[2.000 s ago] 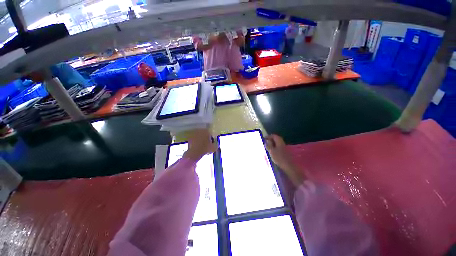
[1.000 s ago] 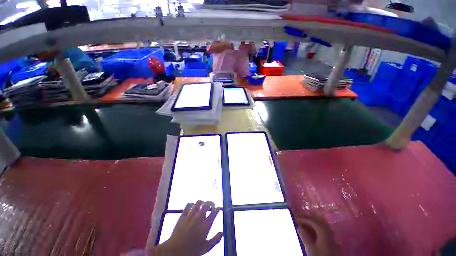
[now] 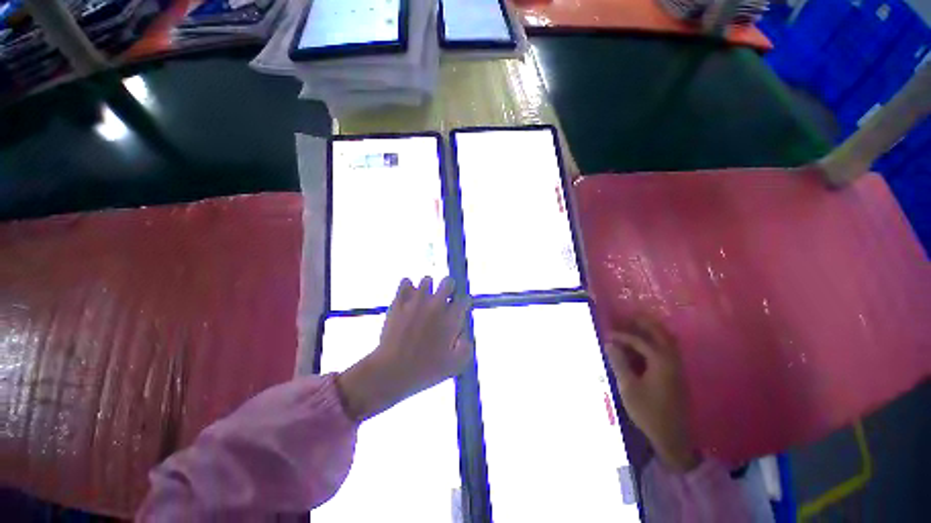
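Several tablets with glowing white screens and black borders lie in two columns in front of me. The far left tablet [image 3: 383, 230] has a small grey and blue patch near its top. The far right tablet [image 3: 516, 209] lies beside it. My left hand [image 3: 421, 329] is over the near left tablet [image 3: 393, 439], fingers apart, fingertips at the border between the two left tablets; it holds nothing. My right hand [image 3: 645, 373] is at the right edge of the near right tablet [image 3: 546, 409], fingers curled; whether it touches the edge is unclear.
A tablet stack [image 3: 368, 82] on white sleeves stands beyond, with another lit tablet [image 3: 476, 22] to its right. A yellowish board [image 3: 490, 97] lies across the green belt [image 3: 674, 112]. Red film-covered bench [image 3: 735, 276] lies on both sides. Blue bins [image 3: 858, 51] stand at the upper right.
The view has tilted down, so the tablets appear higher. My left hand has moved from the near left tablet's upper part to its top border. My right hand stays by the right edge.
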